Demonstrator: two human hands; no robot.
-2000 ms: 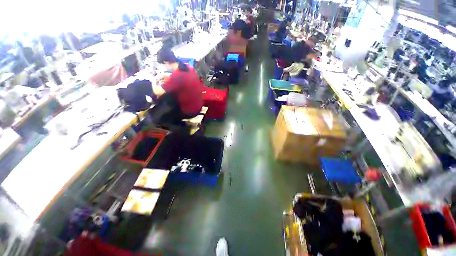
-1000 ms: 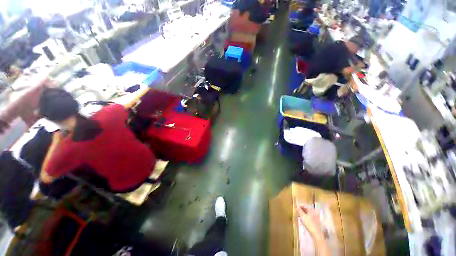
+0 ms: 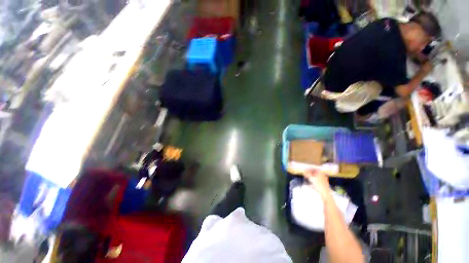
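My bare right forearm reaches up from the lower right, and my right hand [image 3: 318,180] is small and blurred. It overlaps the near yellow edge of a teal crate [image 3: 286,146]. I cannot tell if it touches the crate or holds anything. Brown card [image 3: 305,152] and a pale strip lie in the crate. White material [image 3: 307,206] lies in a dark container just below my hand. My left hand is out of the picture.
A person in a black top [image 3: 364,54] sits at the right machine table. A blue-purple slatted seat [image 3: 356,147] adjoins the crate. Along the left side are a red container [image 3: 149,239], a dark covered bundle [image 3: 191,95] and a light blue stool [image 3: 203,53]. A green aisle [image 3: 257,110] runs between.
I have moved forward along the aisle. The cardboard carton under my right hand has left the view, and my hand now shows at the teal crate. The seated person in red is out of view.
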